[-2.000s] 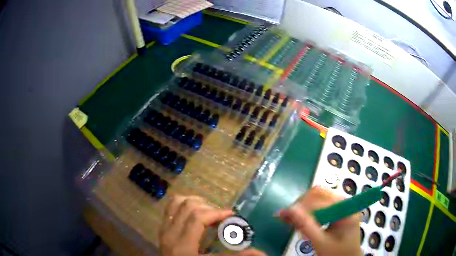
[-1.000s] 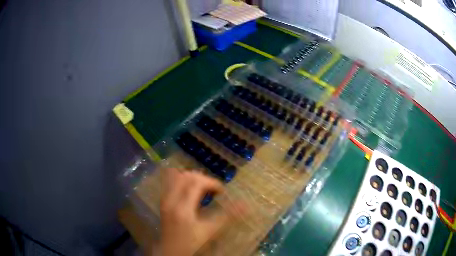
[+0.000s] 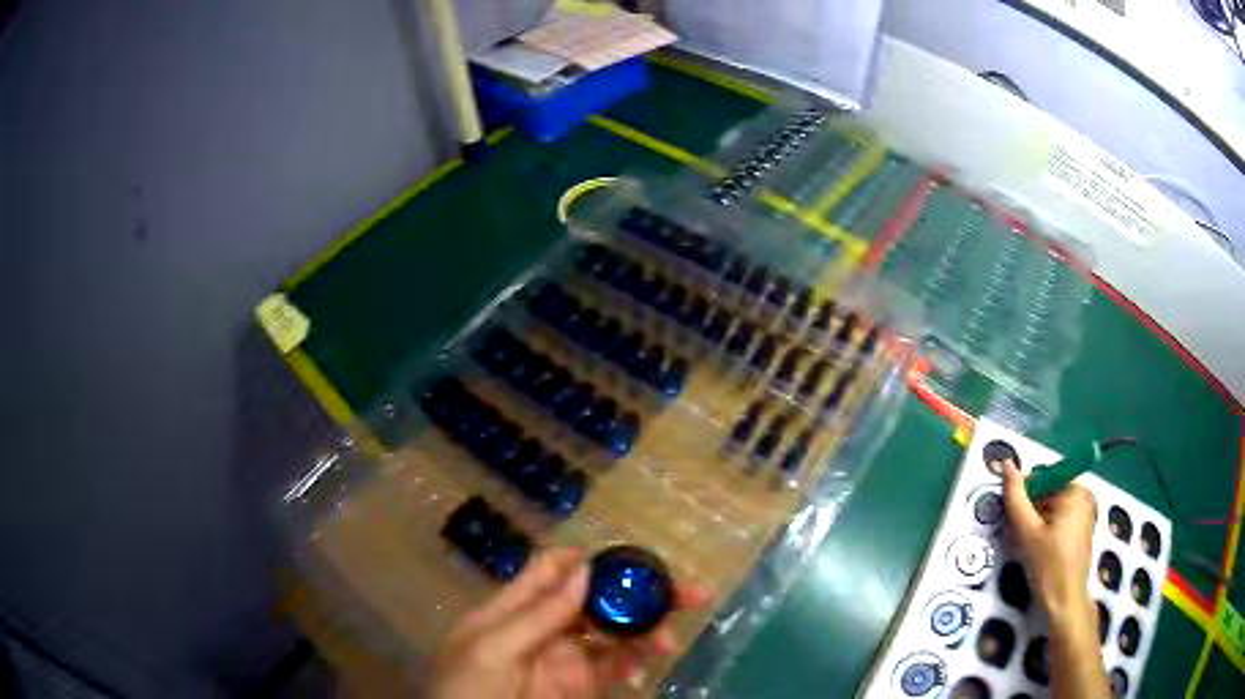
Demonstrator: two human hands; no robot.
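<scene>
My left hand [image 3: 546, 642] holds a round unit [image 3: 630, 590] by its rim, glossy dark blue-black face up, over the near edge of the clear blister tray [image 3: 655, 505]. Dark units stand on edge there in rows, with tan cardboard beneath. My right hand [image 3: 1054, 546] is over the white foam tray [image 3: 918, 601] and holds a green pen tool [image 3: 1065, 471], a dark lead at its far end. The pen's tip is hidden by my fingers. Several filled holes at the foam tray's left edge show pale rings; the others look dark.
Rear clear trays [image 3: 990, 287] lie on the green mat behind. A blue bin [image 3: 560, 98] with papers stands at the back left beside a cream pipe [image 3: 451, 75]. A white board [image 3: 983, 137] with a printed sheet [image 3: 1113, 189] runs along the back. A grey partition [image 3: 178, 205] is at left.
My left hand, a second ago blurred over the blister tray's near rows, now holds a unit closer to me. My right hand with the pen is back in view over the foam tray.
</scene>
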